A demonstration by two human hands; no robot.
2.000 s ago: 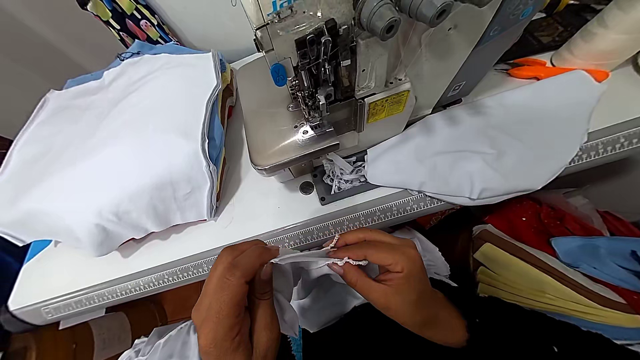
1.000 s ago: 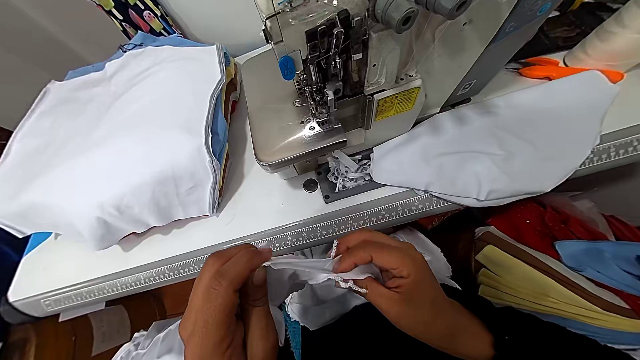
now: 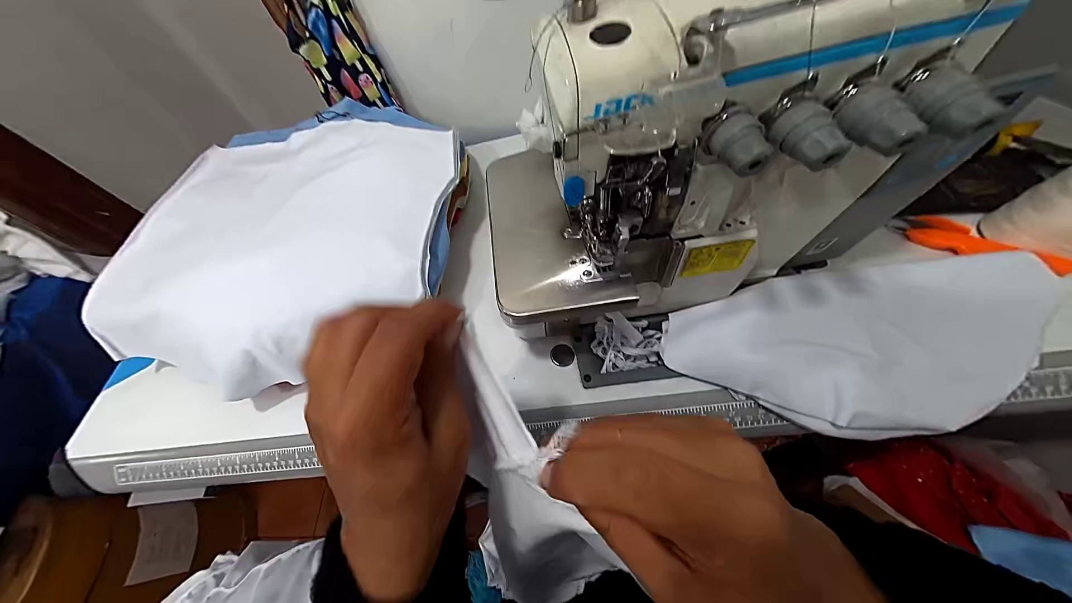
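Note:
A piece of white fabric [image 3: 536, 519] with a stitched edge is stretched between my two hands at the table's front edge. My left hand [image 3: 385, 427] pinches its upper end, in front of the stack of white cut fabric [image 3: 285, 234]. Lower and to the right, my right hand [image 3: 670, 494] grips the stitched edge near a bunched seam. Behind them stands a Jack overlock sewing machine [image 3: 620, 201] with its metal plate facing me. A white fabric panel [image 3: 871, 343] lies right of the machine's plate, its narrow end beside white trimmings [image 3: 624, 342].
Orange-handled scissors [image 3: 946, 236] and a thread cone [image 3: 1034, 209] are at the back right. A ruler tape [image 3: 218, 465] runs along the table's front edge. Red cloth [image 3: 946, 494] lies below at the right, and a cardboard roll or box [image 3: 59, 544] at the lower left.
My left hand has risen over the table edge near the stack, pulling the white fabric into a slanted line between my hands. The view has shifted, showing more of the machine's top.

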